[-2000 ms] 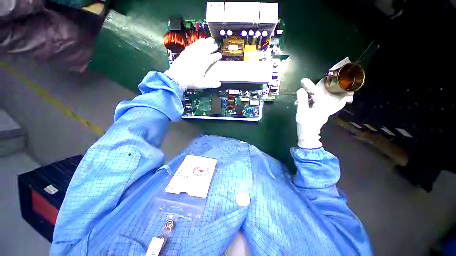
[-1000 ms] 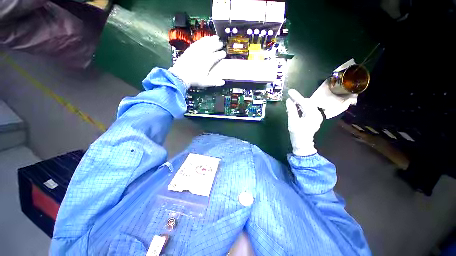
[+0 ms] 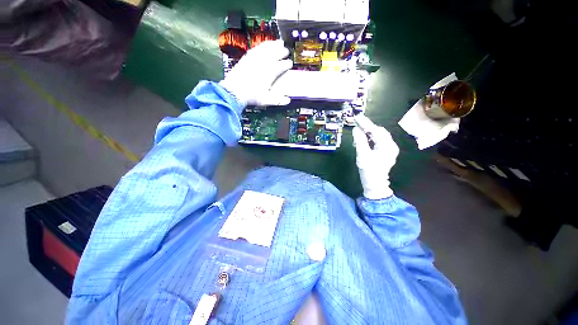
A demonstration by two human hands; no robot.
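The green power supply board (image 3: 269, 130) lies on the green mat in front of me. My gloved left hand (image 3: 258, 75) rests on the left end of its near silver-white heat sink (image 3: 320, 86). My gloved right hand (image 3: 375, 151) is at the board's near right corner, fingers closed on a thin dark tool (image 3: 370, 138), mostly hidden by the hand. Red-orange coils (image 3: 233, 43) sit at the board's far left and a yellow-taped transformer (image 3: 308, 53) between the heat sinks. The metallic cup (image 3: 451, 99) with amber-brown inside stands on a crumpled white wipe (image 3: 423, 129) at the right.
A black tote (image 3: 539, 152) fills the right side, with pale labels along its near edge. A thin line stands out of the cup. A black floor crate (image 3: 63, 230) with a red panel is at lower left. Purplish fabric (image 3: 63, 38) shows at upper left.
My right hand has moved left from beside the cup and wipe to the board's near right corner. My left hand stays on the heat sink. The whole view has shifted slightly.
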